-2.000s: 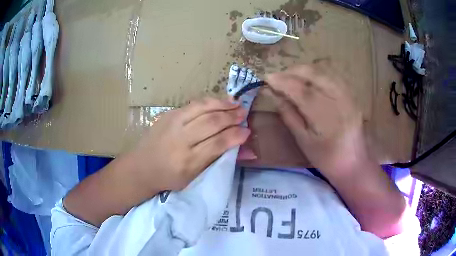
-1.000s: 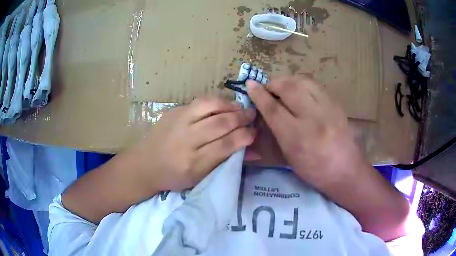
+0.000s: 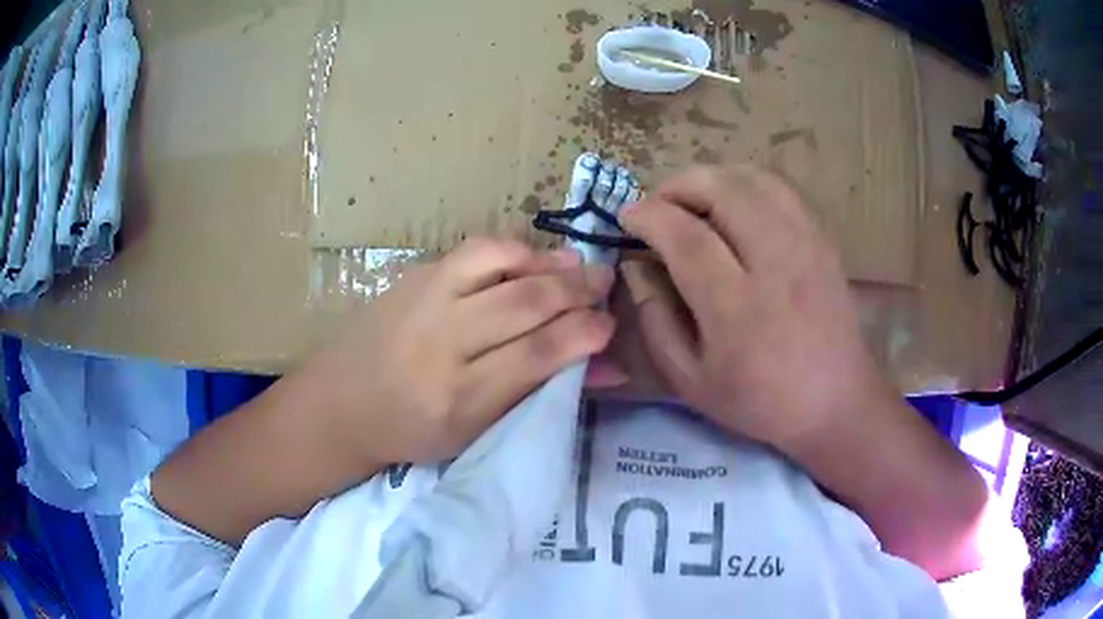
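A pale grey-white moulded leg [image 3: 514, 441] lies across my lap and chest, its foot with dark-lined toes pointing away from me over the cardboard. My left hand [image 3: 490, 333] is closed around the leg just below the foot. A thin forked black strap piece [image 3: 589, 227] lies across the top of the foot behind the toes. My right hand [image 3: 744, 296] pinches the strap's right side at the foot's edge; its fingertips partly hide the strap. A white oval dish [image 3: 654, 58] with a pale thin stick stands beyond the foot.
The cardboard table cover [image 3: 423, 145] has dark specks around the dish. Several pale legs [image 3: 73, 133] lie in a row at the far left. A loose pile of black strap pieces [image 3: 1002, 212] lies at the right beside a white wrapper [image 3: 1020, 131]. A dark blue edge shows at top right.
The black strap has gone from sticking out at the foot's right side to lying across the foot. My right hand has shifted with it. My left hand still holds the leg.
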